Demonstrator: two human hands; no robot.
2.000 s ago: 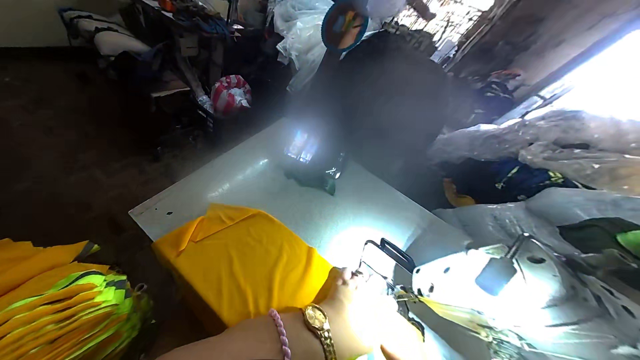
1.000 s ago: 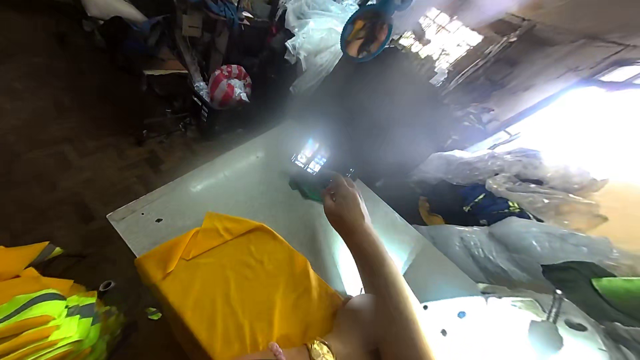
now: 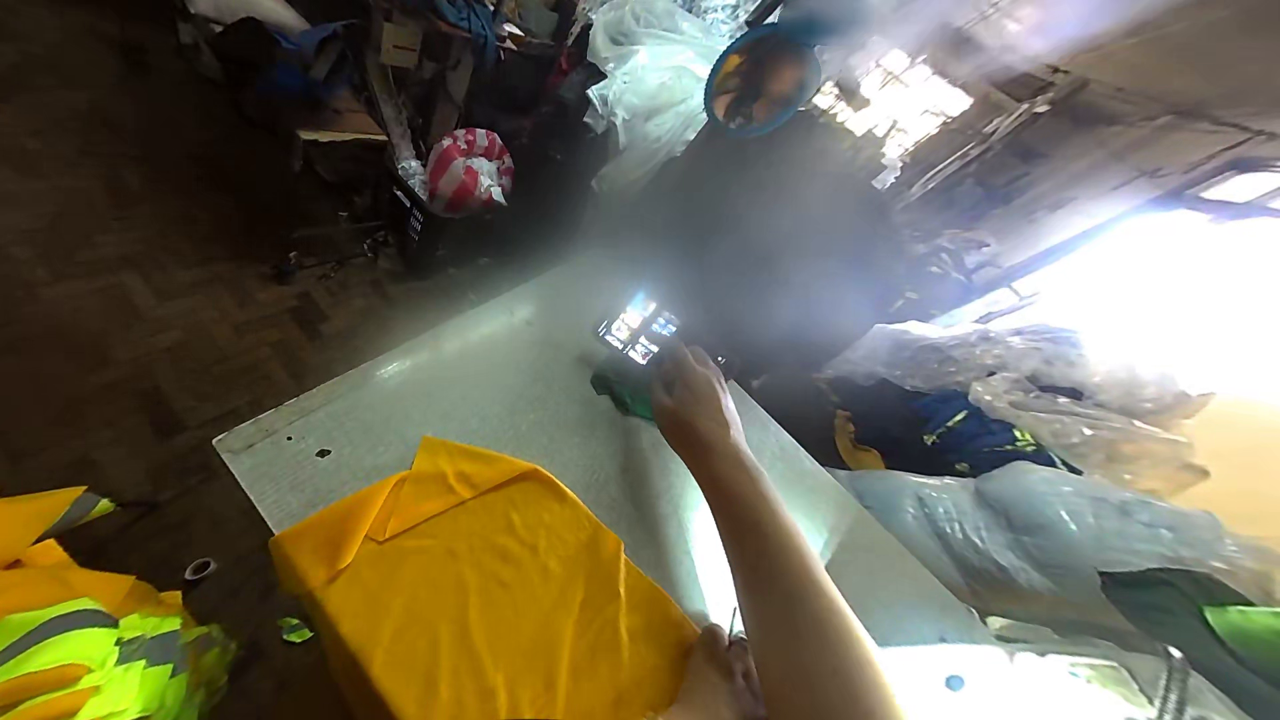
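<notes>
A phone with a lit screen (image 3: 640,327) rests on or above a dark green item (image 3: 627,394) at the far part of the pale work table (image 3: 480,400). My right hand (image 3: 697,398) reaches to the phone's near right corner, fingers bent; whether they grip it cannot be told. Yellow-orange fabric (image 3: 480,590) drapes over the table's near left part. Low in the view, my left hand (image 3: 718,675) is at the fabric's right edge, partly hidden behind my right forearm, with a thin metal piece beside it. Its fingers are not clear.
Sewing machine parts (image 3: 1040,680) stand at the lower right under glare. Clear plastic bags (image 3: 1060,520) and dark clothing line the right side. High-visibility garments (image 3: 90,640) lie at the lower left. A blue-rimmed mirror (image 3: 762,80) is above. A roll of tape (image 3: 200,569) lies on the floor.
My right hand has moved out to the phone, which no hand touched two seconds ago. Less of the sewing machine shows, as the view has shifted.
</notes>
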